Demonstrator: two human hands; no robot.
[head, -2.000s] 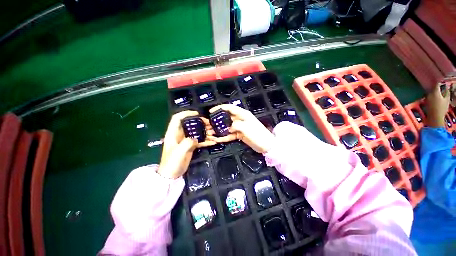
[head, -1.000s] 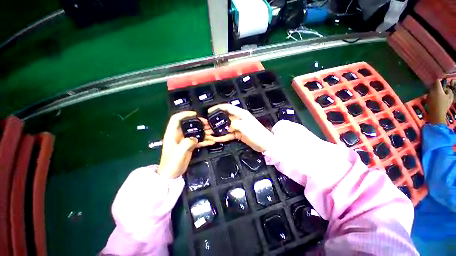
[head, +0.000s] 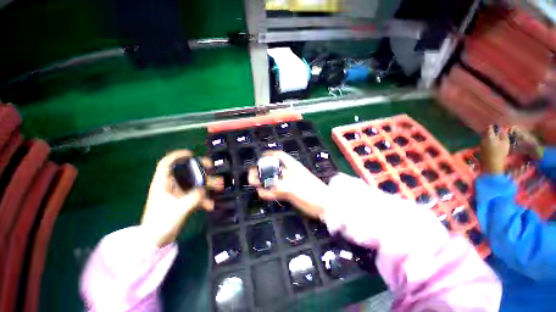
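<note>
My left hand [head: 174, 189] holds a black smartwatch body [head: 188, 173], tilted, at the left edge of the black foam tray [head: 266, 268]. My right hand [head: 286, 183] holds another smartwatch body [head: 269, 171] above the middle of the tray; its face shows bright and whitish. The hands are apart and slightly blurred. The black tray is a grid of square pockets with many dark watch bodies, some with small white labels. One pocket near the front shows no watch.
A red-orange foam tray [head: 349, 145] with watches lies to the right. Stacked foam trays stand at left [head: 38, 213] and far right [head: 488, 67]. A neighbouring worker's blue sleeve [head: 509, 213] is at right. A metal rail and white roll [head: 291, 70] are behind.
The view has tilted up, so the trays sit lower. My hands have moved apart, the left one leftward, each still holding a watch. The watches are turned differently and their screen icons no longer show.
</note>
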